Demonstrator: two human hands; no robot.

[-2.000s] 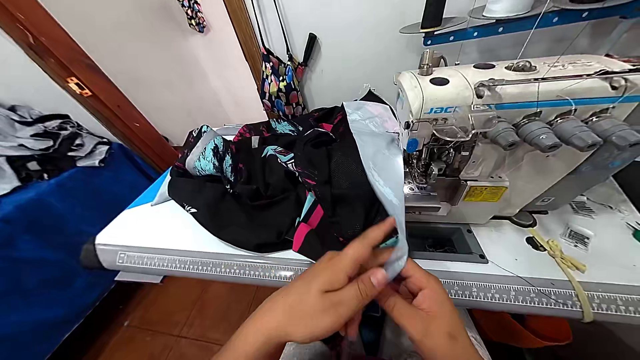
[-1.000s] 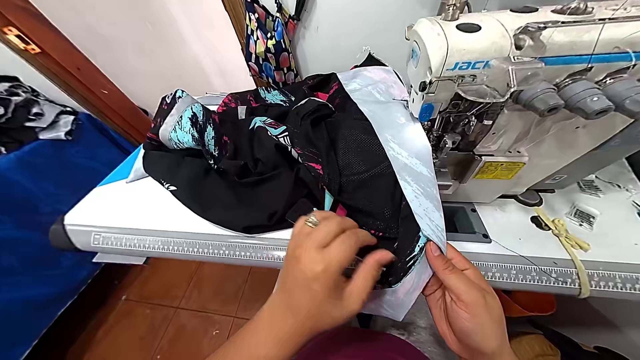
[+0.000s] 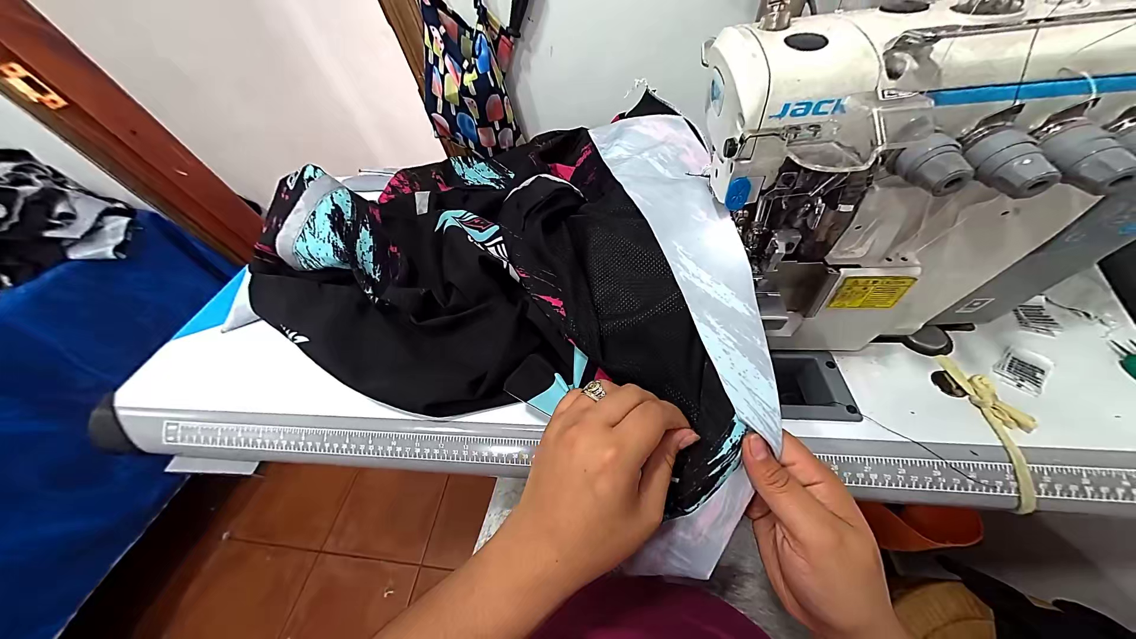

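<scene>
A black garment (image 3: 417, 328) with turquoise and pink print lies bunched on the white sewing table, its front part hanging over the ruler edge. Along its right side runs a pale grey fabric band (image 3: 701, 257), close to the needle area of a Jack overlock machine (image 3: 808, 106). My right hand (image 3: 816, 532) pinches the band's lower corner between thumb and fingers. My left hand (image 3: 612, 453), with a ring on it, rests on the garment's front part with curled fingers; its fingertips are partly hidden, and whether they grip the cloth is unclear.
A yellowish cloth tie (image 3: 998, 426) hangs over the table's ruler edge (image 3: 355, 444) at the right, near small printed labels (image 3: 1025, 368). Blue cloth (image 3: 80, 382) lies at the left, with a patterned fabric on it. A patterned bag (image 3: 470, 80) hangs behind the table.
Two seconds ago both hands were close together at the band's lower end; now they are apart, left hand farther left on the garment. The band is spread wider. The view has shifted nearer the machine.
</scene>
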